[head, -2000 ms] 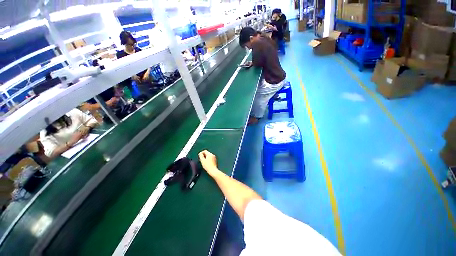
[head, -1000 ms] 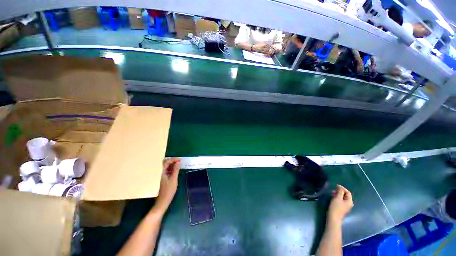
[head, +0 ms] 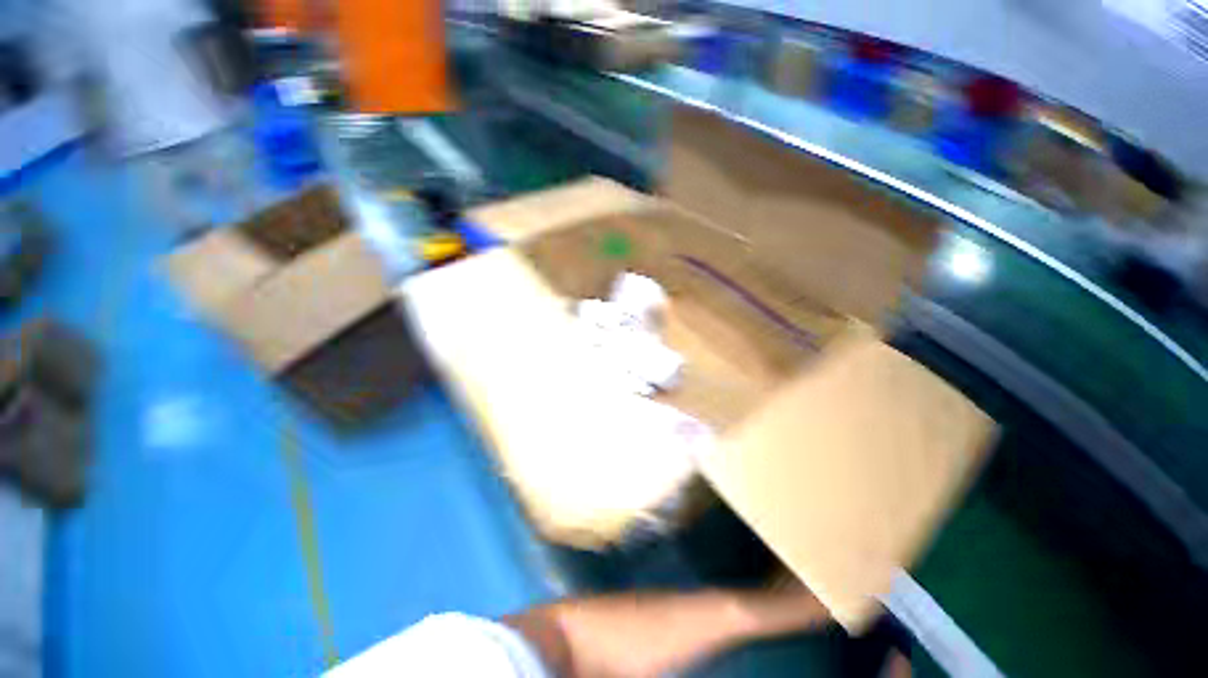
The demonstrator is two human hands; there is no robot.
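The view is motion-blurred. A large open brown carton [head: 848,457] stands on the green bench with its flaps out. Several white plastic parts [head: 633,334] lie piled inside it. My left forearm crosses the bottom of the view, and my left hand [head: 803,608] is at the lower edge of the near right flap, mostly hidden by it. A small skin-coloured patch and a dark shape show at the bottom edge beside the flap; I cannot tell what they are. My right hand cannot be made out.
Another open carton [head: 351,351] stands to the left by the blue floor [head: 186,530] with its yellow line. An orange panel [head: 394,56] is at the top. The white rail [head: 943,633] runs lower right. A blurred figure in light clothing [head: 152,80] is upper left.
The view has swung left from along the bench, past the phone and black bundle, to the carton and floor. My right hand, the phone and the black bundle are no longer clearly seen.
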